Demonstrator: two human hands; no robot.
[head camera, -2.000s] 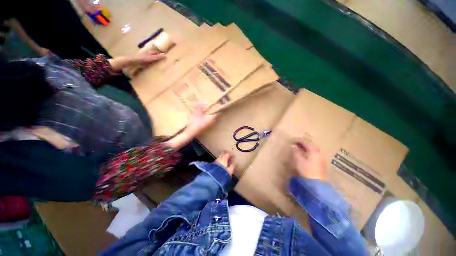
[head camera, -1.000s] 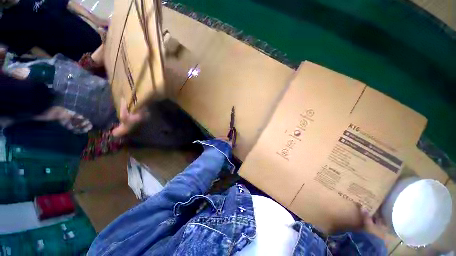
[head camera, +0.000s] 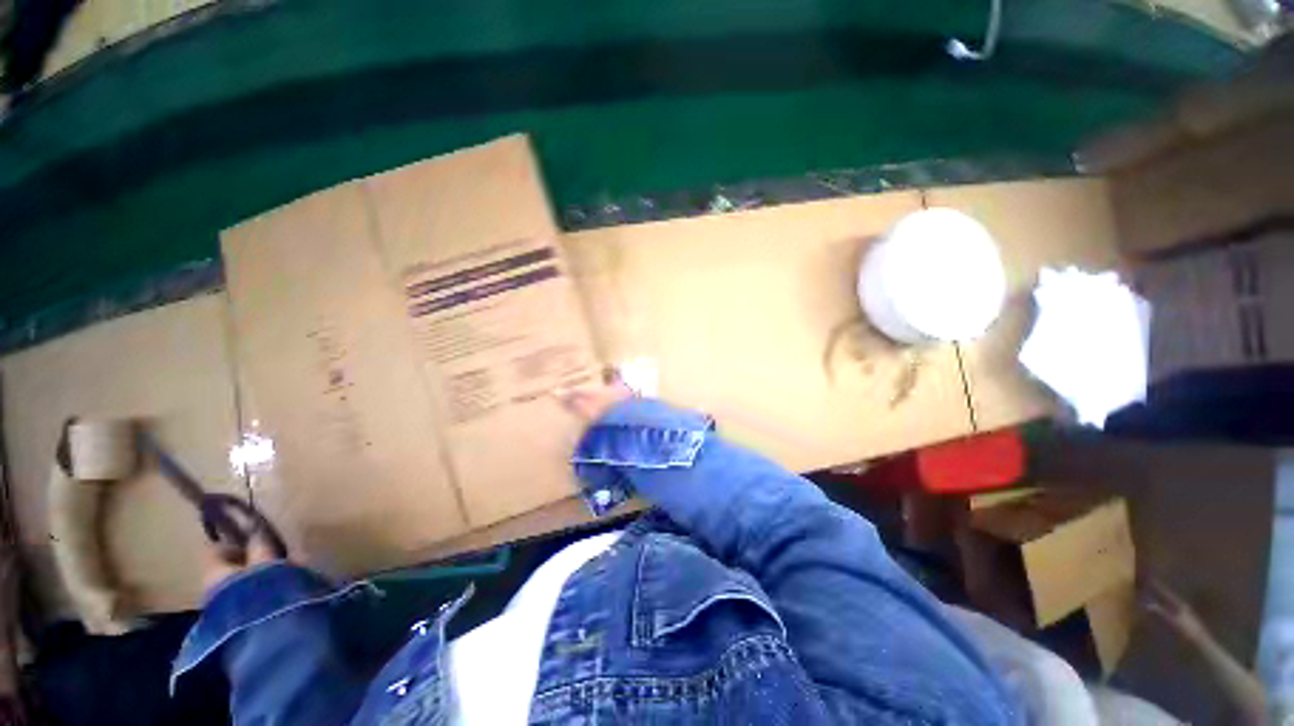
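A flat brown carton (head camera: 383, 355) with two dark printed bars lies on the cardboard-covered bench. My left hand (head camera: 244, 550) is low on the left, closed round the handles of the dark scissors (head camera: 213, 514); the blades point up and left. The tan paper roll (head camera: 107, 451), with a curling strip, lies beside the blade tips; I cannot tell if they touch. My right hand (head camera: 596, 397) is at the carton's right edge, below the print. It is blurred and partly hidden by its denim cuff, and I cannot tell whether its fingers grip anything.
A white round bowl (head camera: 934, 277) stands on the bench to the right, with white paper sheets (head camera: 1086, 345) beyond it. Dark smears mark the bench cardboard below the bowl. A red item (head camera: 972, 462) and an open carton (head camera: 1057, 546) are below the bench edge at the lower right.
The view has swung right, so the carton and bowl appear further left. The neighbour and the raised carton stack are out of view. The scissors are now seen clearly in my left hand.
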